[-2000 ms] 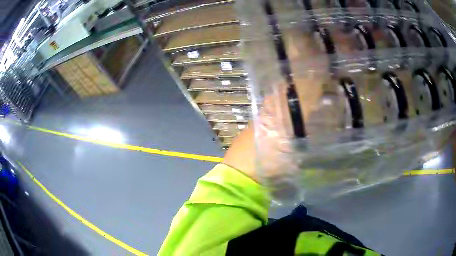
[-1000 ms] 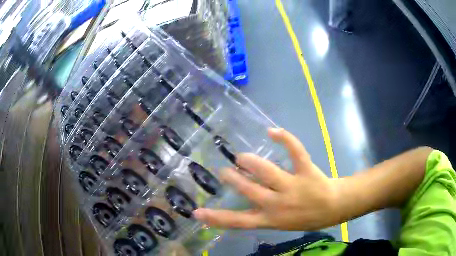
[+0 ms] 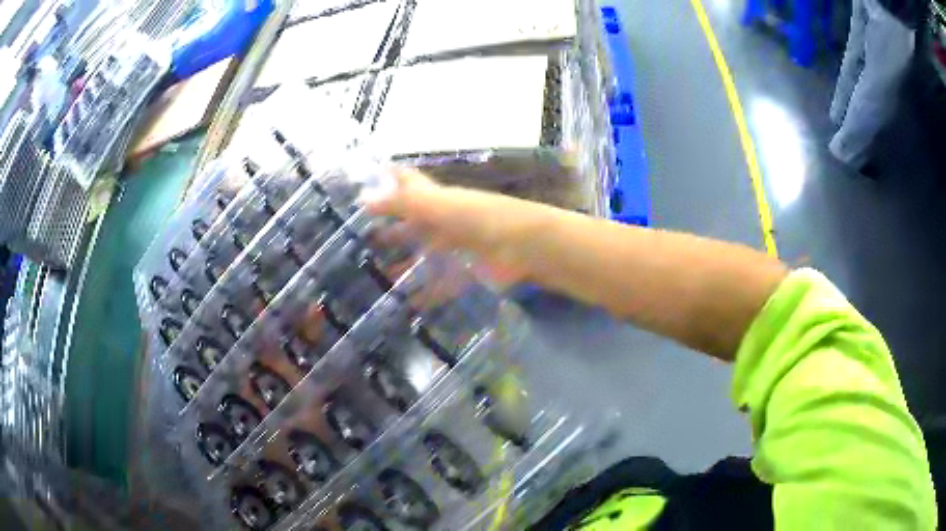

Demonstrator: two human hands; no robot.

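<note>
A clear plastic blister tray (image 3: 311, 363) with rows of pockets fills the lower left and centre, tilted. Its pockets hold dark round parts with paler centres. My right hand (image 3: 430, 228) is at the tray's far right edge, blurred, with the thumb side on top and the fingers partly behind the plastic. My left hand (image 3: 296, 337) shows only as a blurred skin-toned patch through the tray, beneath it; its fingers cannot be made out.
Wrapped stacks with pale tops (image 3: 462, 104) stand beyond the tray on a blue pallet (image 3: 625, 124). A green-topped bench (image 3: 114, 353) with trays and a brown sheet (image 3: 182, 109) is at left. A yellow floor line (image 3: 742, 114) runs at right. A person's legs (image 3: 871, 83) show upper right.
My view has turned from the aisle and layered stack to the bench and pale-topped stacks. My right hand has moved from open over the tray's near part to its far right edge.
</note>
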